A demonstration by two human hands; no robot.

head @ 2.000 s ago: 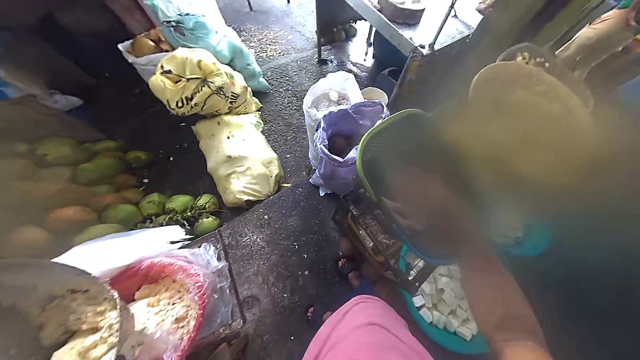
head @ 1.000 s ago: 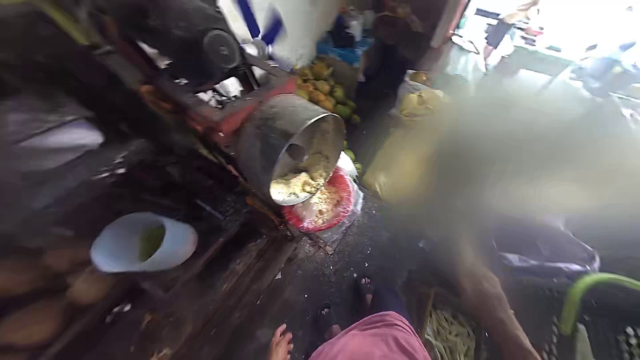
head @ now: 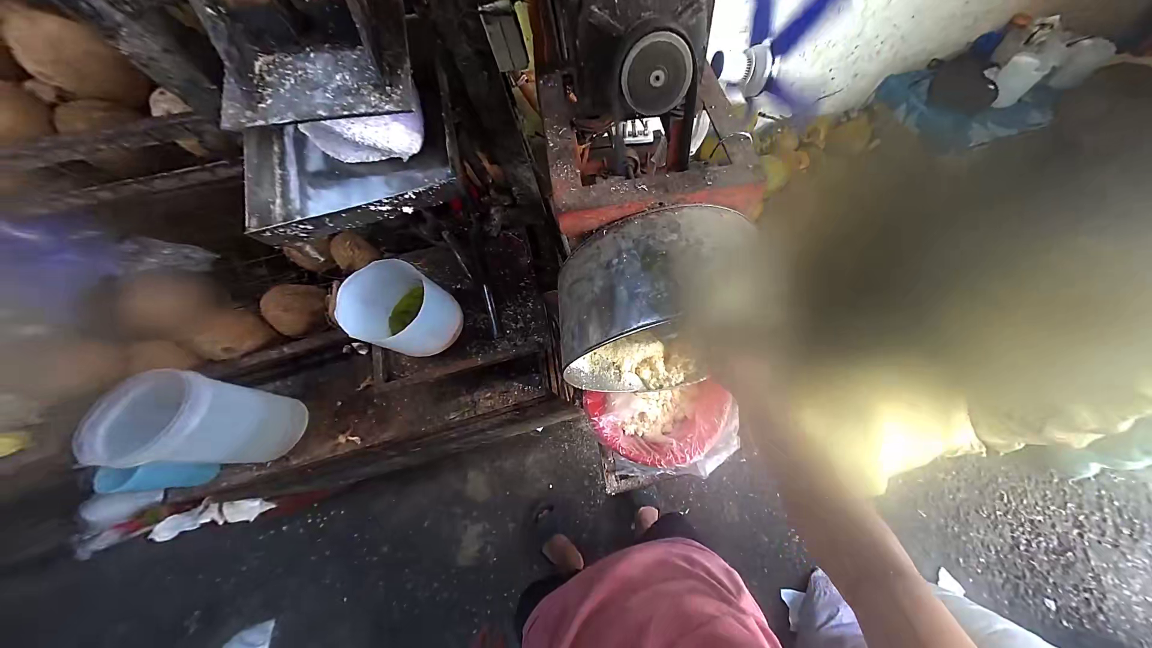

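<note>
My right forearm rises from the lower right, and my right hand (head: 742, 351) is a blur beside the open mouth of a large metal drum (head: 621, 279). What the hand holds, if anything, is hidden by a smear over the view. Pale shredded material (head: 634, 360) lies in the drum's mouth. Just below, a red basin (head: 693, 436) lined with clear plastic holds more of it. My left hand is out of view.
A belt-and-pulley machine (head: 657, 74) stands behind the drum. On the left wooden bench (head: 432, 414) are a white container (head: 432, 315) with something green inside, a translucent bucket (head: 225, 418) and brown husked coconuts (head: 295, 309). Wall fan (head: 760, 67) at the top.
The view has swung far to the left. My right arm, over a teal basin of white cubes two seconds ago, now extends toward the drum.
</note>
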